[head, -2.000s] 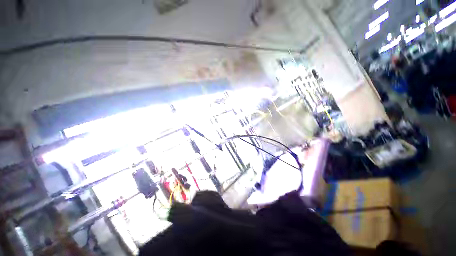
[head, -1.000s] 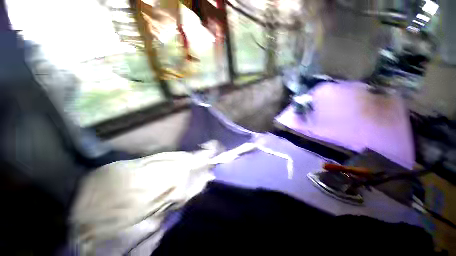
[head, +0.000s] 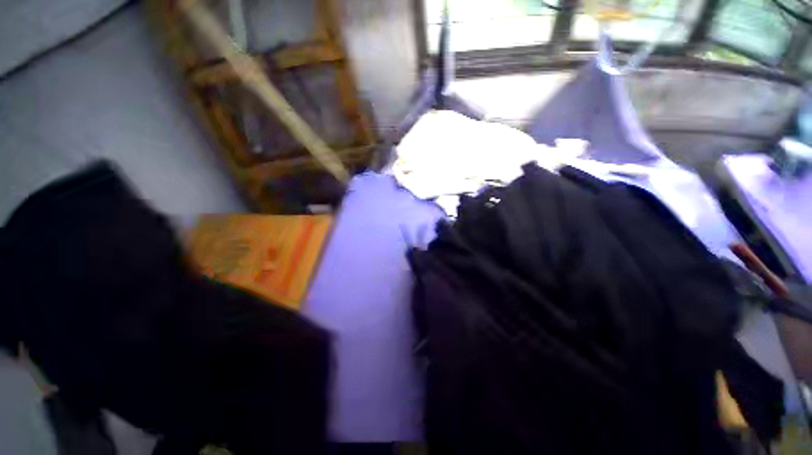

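A large heap of black garments [head: 570, 311] lies in loose folds on the lavender-blue ironing table [head: 369, 293]. A second black cloth mass [head: 133, 311] is at the left, partly in front of a carton; what holds it up cannot be told. The iron's orange-brown handle [head: 757, 268] shows at the right, behind the heap, and the rest of the iron is mostly hidden. Neither of my hands can be made out in the blurred picture.
White cloth [head: 472, 151] is bunched at the table's back. A carton [head: 258, 253] stands at the left end, before a wooden frame [head: 276, 62] leaning on the wall. Barred windows [head: 499, 27] are behind. Another lavender-covered table [head: 770, 209] is at the right.
The view has swung left and down from the windows to the ironing table. The black heap now shows more fully, and the iron has shifted to the picture's right edge.
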